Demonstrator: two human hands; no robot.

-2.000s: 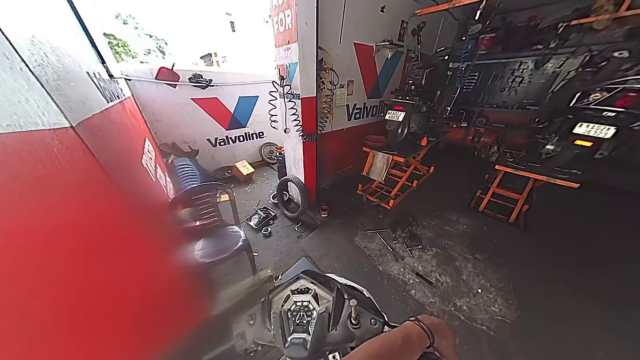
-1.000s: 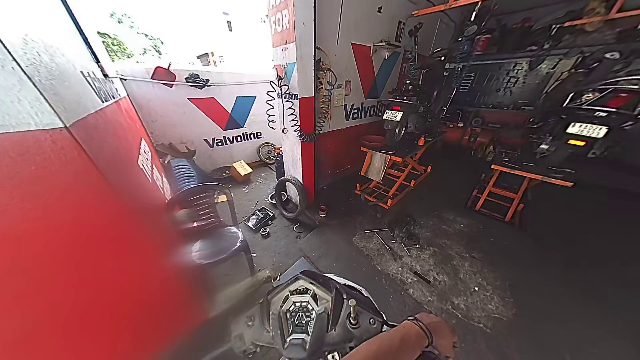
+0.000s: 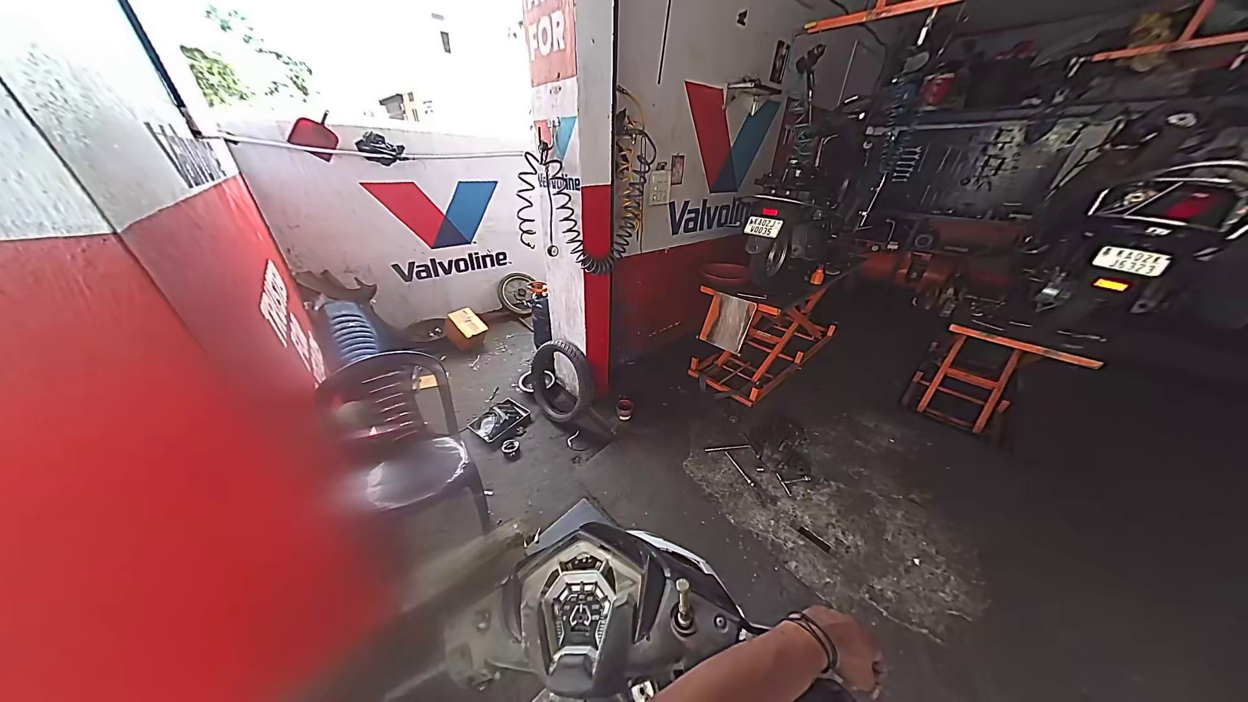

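Note:
At the bottom centre is the front of a scooter (image 3: 643, 624) with its instrument cluster (image 3: 581, 616) and an upright metal stem (image 3: 683, 603) on the right of its cover. My right forearm reaches over the right side of the scooter, with dark bands round the wrist. My right hand (image 3: 850, 651) is at the right handlebar end; its fingers point down and are partly hidden, so its grip cannot be told. My left hand is not in view; a blurred brownish shape lies left of the scooter.
A red and white wall runs close on the left. A plastic chair (image 3: 414, 473) stands beside it. Ahead are a tyre (image 3: 563, 382) against a pillar (image 3: 595, 292) and a black tray (image 3: 499, 419). Metal tools (image 3: 743, 468) lie on the floor. Orange lift stands (image 3: 765, 341) hold motorbikes at right.

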